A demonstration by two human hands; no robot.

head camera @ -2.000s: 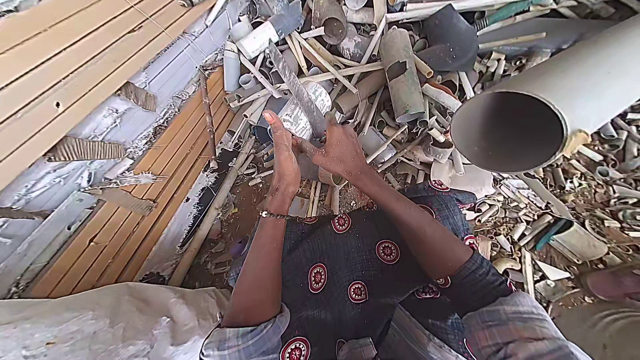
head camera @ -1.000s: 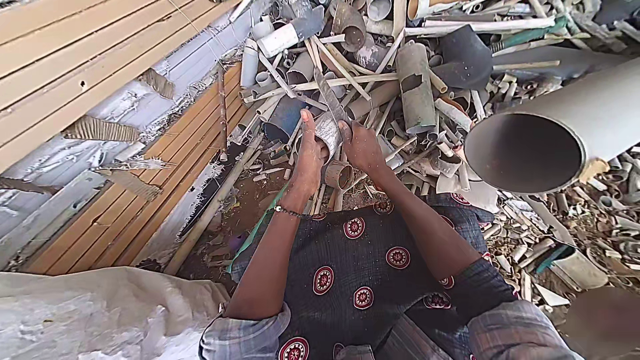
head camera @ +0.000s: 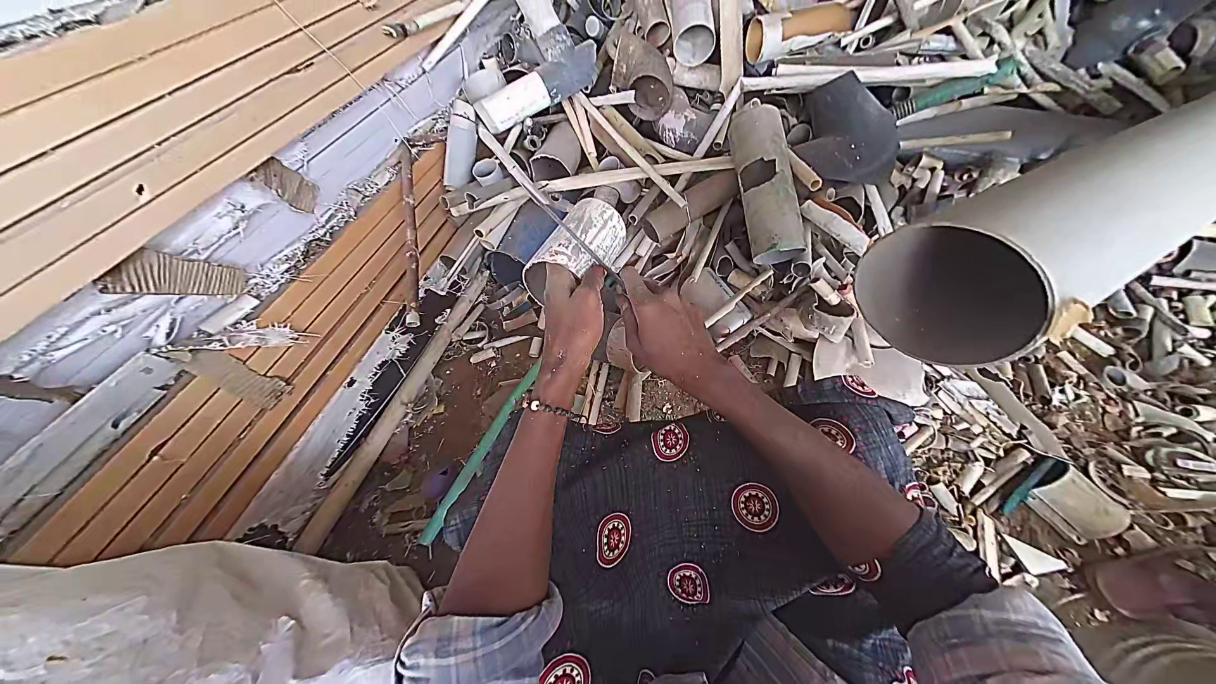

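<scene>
My left hand [head camera: 572,318], with a bracelet at its wrist, grips the near end of a short whitish, scuffed pipe piece [head camera: 581,233]. My right hand [head camera: 665,332] is closed around the handle end of a long thin metal blade [head camera: 546,201], which runs up and left across the pipe piece. The two hands are close together, and the fingertips are partly hidden. A dark blue pipe piece [head camera: 527,237] lies just behind the whitish one. A patterned dark cloth [head camera: 665,532] covers my lap below the hands.
A large grey pipe [head camera: 1054,237] juts in from the right, its open end near my right forearm. Pipe offcuts and thin sticks [head camera: 655,171] are heaped ahead. Orange-brown slatted panels [head camera: 313,332] lie at left, beside a pale sack [head camera: 190,608]. A green strip [head camera: 484,451] lies near my left forearm.
My left hand was raised with its thumb up and fingers apart; now it is closed on the near end of the pipe piece. The blade now slants farther to the left.
</scene>
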